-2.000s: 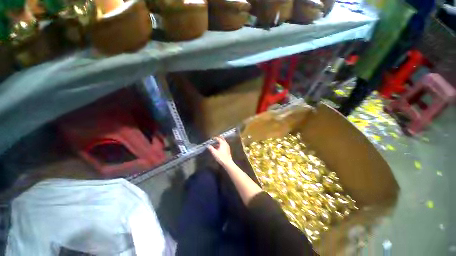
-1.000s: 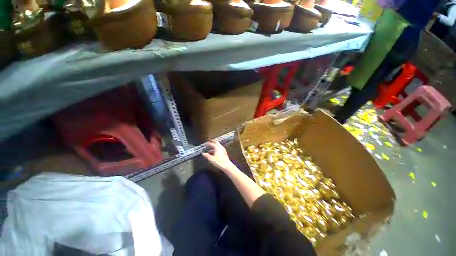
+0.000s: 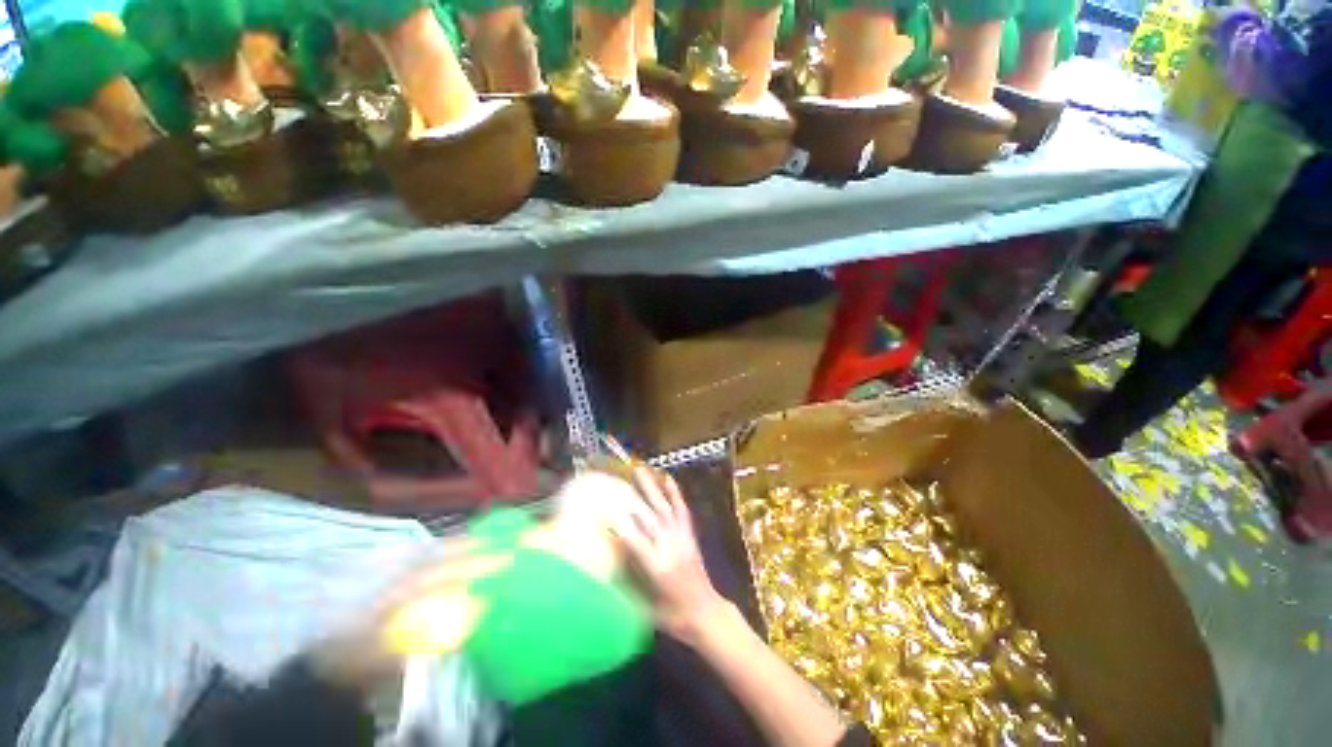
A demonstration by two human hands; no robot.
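Note:
A plush potted tree [image 3: 563,625] lies tilted over my lap, its green crown toward me and its pot end pointing away. A yellow tip [image 3: 434,628] shows at the crown's left edge. My left hand [image 3: 392,591] is strongly blurred and grips the crown side. My right hand [image 3: 665,547] is around the trunk and pot end, fingers spread over it and hiding most of it. The cardboard carton [image 3: 1118,562] at the right holds many shiny gold ingots [image 3: 898,613]. The white woven sack [image 3: 219,562] lies at the left, partly behind my left arm.
A covered bench [image 3: 643,241] ahead holds rows of plush trees in brown pots, several with gold ingots. Slotted metal framing [image 3: 573,382], another carton [image 3: 738,382] and red stools [image 3: 438,445] are below. A person [image 3: 1220,277] stands at the right above yellow scraps.
My left hand has come into view with a plush tree at my lap. My right hand, empty near the metal rail before, is now on the tree. The view has tilted up, showing more of the bench.

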